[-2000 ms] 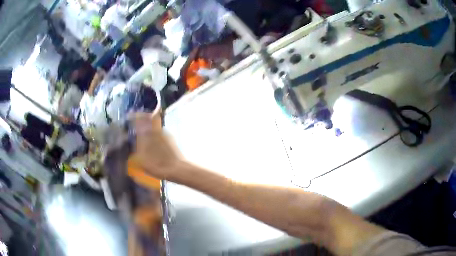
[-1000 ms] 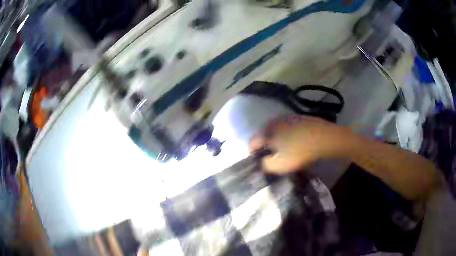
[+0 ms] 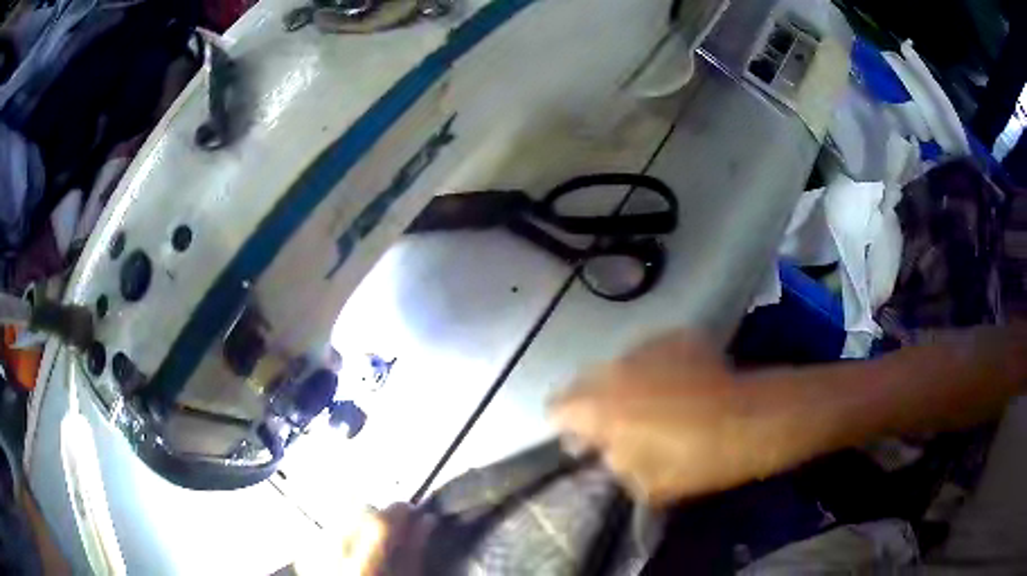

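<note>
Grey and dark checked fabric [image 3: 535,512] lies bunched at the front edge of the white machine bed, blurred. My right hand [image 3: 648,416] is closed on its upper right edge, fingertips pointing left. My left hand [image 3: 377,542] shows only as blurred, brightly lit fingers at the bottom edge, against the fabric's left side; its grip is unclear. The white sewing machine head [image 3: 282,146] with a blue stripe stands beyond. Its needle area is hidden by glare and small metal parts. Black shears [image 3: 603,231] lie on the bed under the machine arm.
White scraps [image 3: 862,231] hang over a blue bin or bag [image 3: 805,304] at the right. A pale panel with a dark window [image 3: 783,54] stands at the upper right. Dark cloth heaps [image 3: 51,135] lie behind the machine at the left.
The view has swung right, from cloth heaps to the machine bed. The checked fabric, spread wide one second ago, now appears smaller and bunched. My right hand is still at its edge.
</note>
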